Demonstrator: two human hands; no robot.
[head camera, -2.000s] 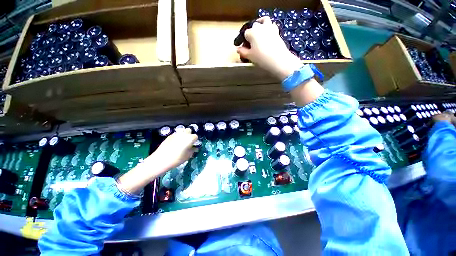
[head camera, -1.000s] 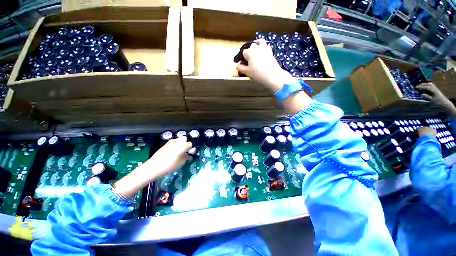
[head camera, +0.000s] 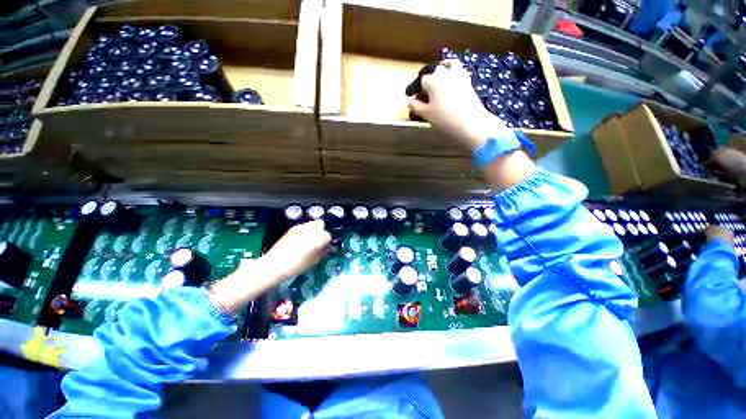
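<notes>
My right hand (head camera: 450, 96), with a blue wrist strap, is in the right open carton (head camera: 409, 135), shut on dark capacitors beside the packed ones (head camera: 511, 86). How many it holds cannot be told. My left hand (head camera: 296, 250) is low over the green circuit board (head camera: 360, 315), just in front of a back row of standing capacitors (head camera: 360, 213). Its fingertips are together at a small dark thing, mostly hidden, perhaps a capacitor. Two capacitors (head camera: 406, 268) stand right of it on the board.
A left carton (head camera: 188, 131) of capacitors stands beside the right one. A smaller carton (head camera: 642, 147) is at the right, where another person's hand (head camera: 728, 161) reaches in. That person's blue sleeve (head camera: 710, 286) is over the boards. A metal rail (head camera: 368, 353) runs along the front; yellow tape (head camera: 42, 347) is at left.
The view has shifted slightly. My right hand stays in the carton and my left hand stays low over the board. The other person's hand has come to the small right carton.
</notes>
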